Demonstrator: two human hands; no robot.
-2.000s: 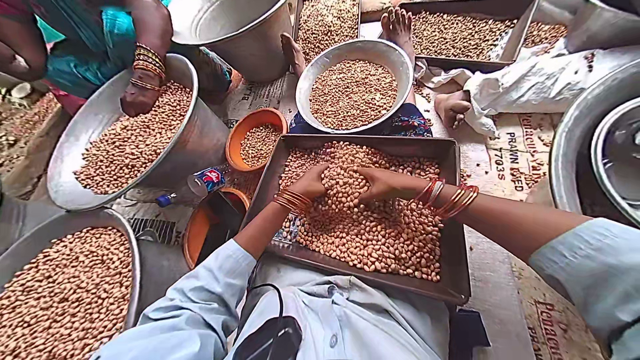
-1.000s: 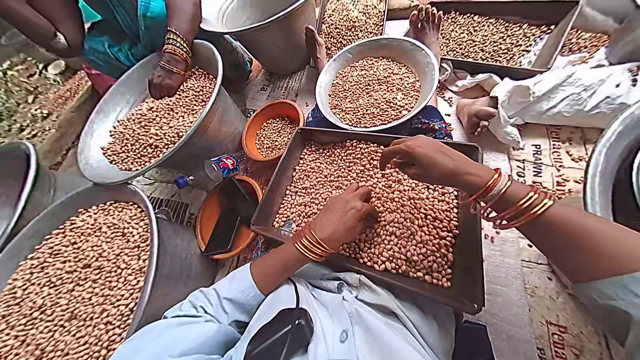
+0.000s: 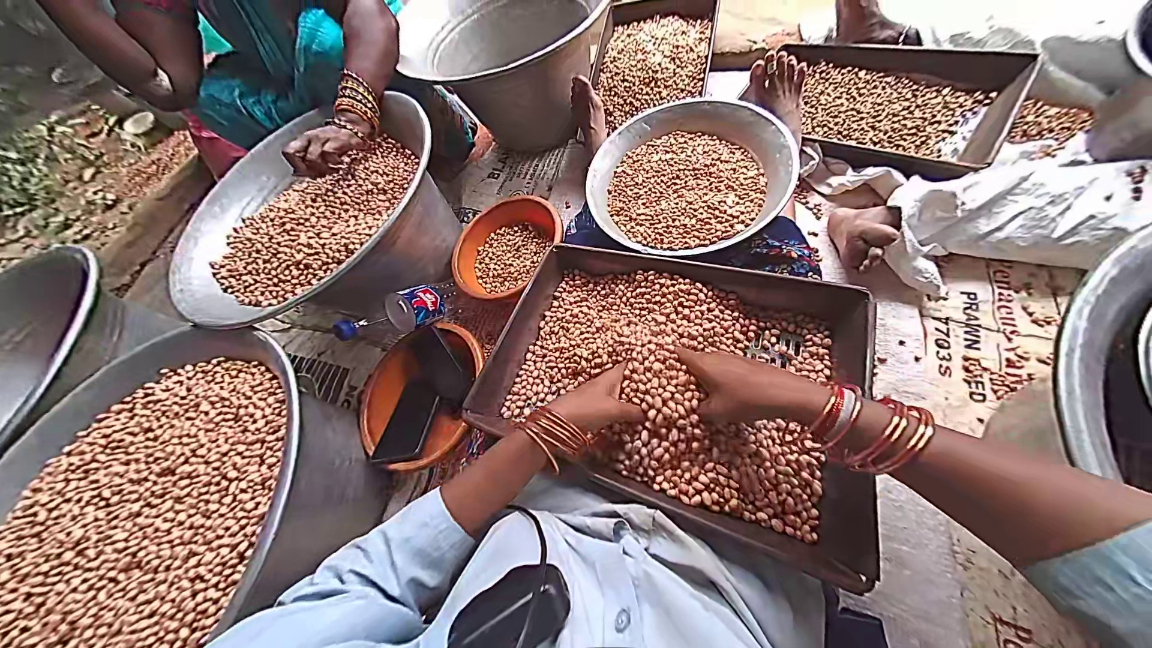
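A dark rectangular metal tray (image 3: 850, 504) rests tilted across my lap, with a layer of reddish-brown nuts or seeds (image 3: 630, 306) in it. My left hand (image 3: 598, 399) is low in the tray's middle, its fingers partly sunk in the heap. Facing it, my right hand (image 3: 742, 385) has its fingers at the other side of the same heap. Between the two hands a mound of the nuts is gathered; the fingertips are partly hidden by it. Thin bangles are on both wrists. A patch of the tray's floor shows just above my right hand.
Left of the tray are two orange bowls (image 3: 459, 256) (image 3: 369, 423), one with dark phones or flat objects, and a plastic bottle (image 3: 416, 308). Large metal pots (image 3: 292, 450) (image 3: 432, 216) hold more nuts. Ahead sits a metal basin (image 3: 601, 211). A co-worker's hand (image 3: 328, 146) is in the upper-left pot.
One second ago my hands were apart, the right one higher over the tray. Now they have come together around a mound of nuts, much as two seconds ago.
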